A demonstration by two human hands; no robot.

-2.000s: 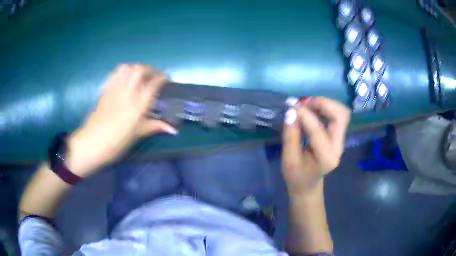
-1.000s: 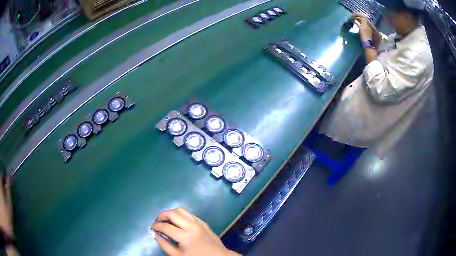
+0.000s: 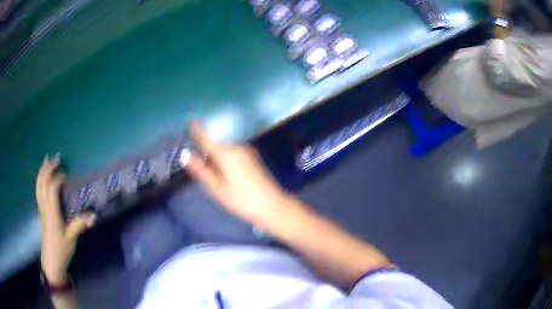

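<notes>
A grey four-position housing (image 3: 127,177) lies slanted at the near edge of the green bench, blurred, with four patterned round inserts in a row. My left hand (image 3: 57,220) holds its left end, with the thumb on the near side and the fingers on the far side. My right hand (image 3: 233,178) is at its right end, with the index finger on the far side and the thumb near the last bay. The fingertips are blurred, and I cannot tell whether a small fitting is between them.
Paired modules (image 3: 307,37) with bright round centres lie on the green bench (image 3: 151,78) ahead right. Another module (image 3: 428,12) lies farther right. A perforated rail (image 3: 354,134) is below the bench edge. A person in a pale coat (image 3: 484,84) is at the right, near a blue stool (image 3: 431,130).
The view has swung back down from along the bench. The housing and both hands now show; a second ago only my right hand and the left-edge forearm showed. The housing is now more slanted than two seconds ago.
</notes>
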